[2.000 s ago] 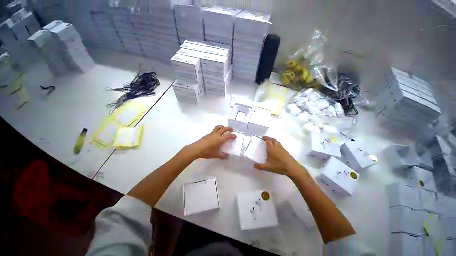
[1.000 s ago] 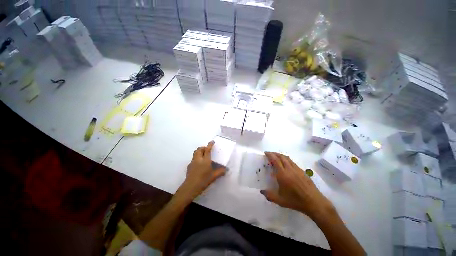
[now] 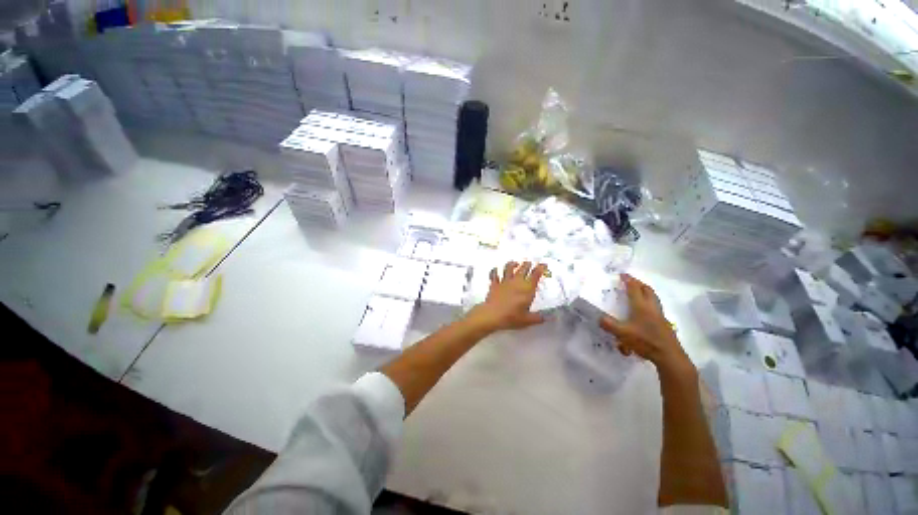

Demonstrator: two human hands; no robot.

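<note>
My left hand (image 3: pixel 515 297) is at the middle of the table, fingers spread against a white retail box (image 3: pixel 551 292); whether it grips the box is unclear. My right hand (image 3: pixel 644 320) holds another white retail box (image 3: pixel 601 298) by its right side, tilted. A further white box (image 3: pixel 596 358) lies below it, partly blurred. Left of my hands, several white boxes stand together, the nearest (image 3: pixel 386 322) at the front. An open box (image 3: pixel 425 233) is behind them. Small white items (image 3: pixel 554 226) are heaped behind my hands.
Stacked boxes (image 3: pixel 342 161) and a black cylinder (image 3: pixel 470 144) stand at the back. Black cables (image 3: pixel 223 197) and yellow-edged sheets (image 3: pixel 189 298) lie left. A box stack (image 3: pixel 740 206) and many white boxes (image 3: pixel 790 394) fill the right side.
The view has turned right. Both hands have moved from the front boxes to those beside the white heap. Another box now stands at the front of the left group.
</note>
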